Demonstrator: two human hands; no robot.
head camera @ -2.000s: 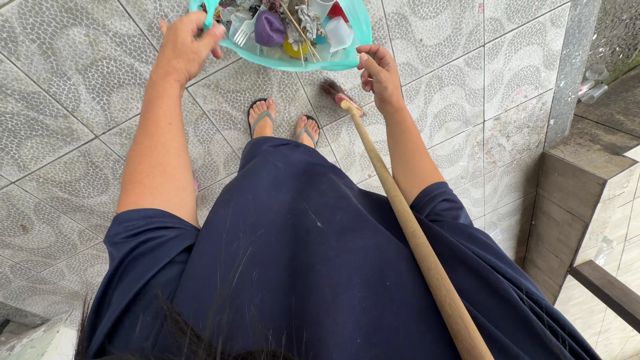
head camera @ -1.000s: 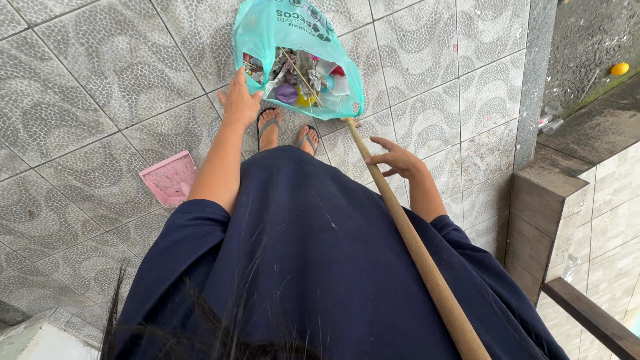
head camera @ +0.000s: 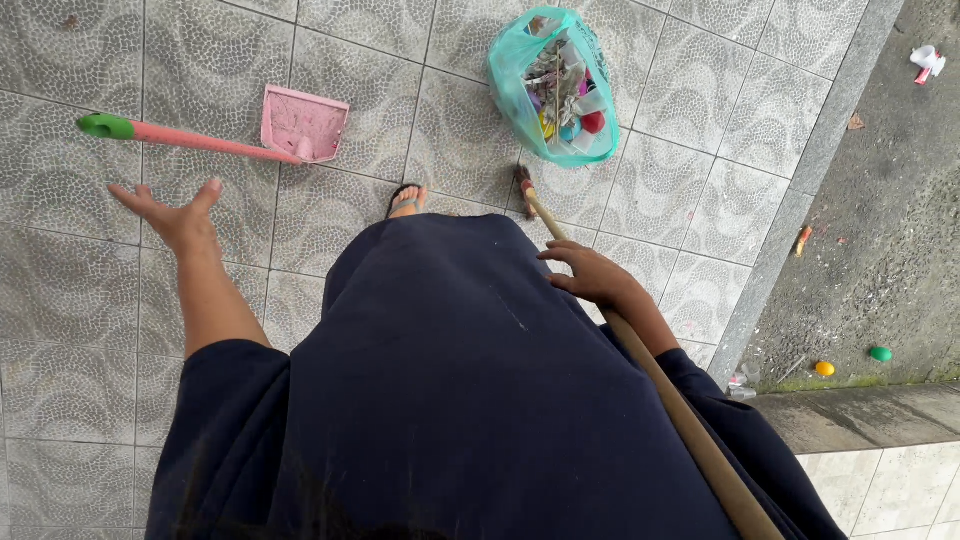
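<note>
My left hand (head camera: 176, 217) is held out with its fingers apart and nothing in it, just below the pink handle of a long-handled dustpan (head camera: 307, 124) with a green grip end. My right hand (head camera: 596, 274) rests beside the wooden broom handle (head camera: 645, 360), its fingers loosely spread; whether it touches the handle is hard to tell. The handle runs along my right side under my forearm, down to dark bristles (head camera: 523, 178). A turquoise plastic bag (head camera: 506, 75) stands with its mouth spread on the tiles, holding mixed litter, a thin stick and coloured pieces.
Patterned tiles (head camera: 352, 97) end at a stone curb (head camera: 780, 217). Beyond lie rough ground, a white cup (head camera: 924, 56), a yellow ball-like object (head camera: 824, 368) and a green one (head camera: 880, 353). A low wall (head camera: 862, 412) is at lower right. One sandalled foot (head camera: 407, 201) shows.
My left hand has let go of the turquoise bag and moved left, toward the dustpan handle. The bag, held in both hands two seconds ago, now stands on the tiles.
</note>
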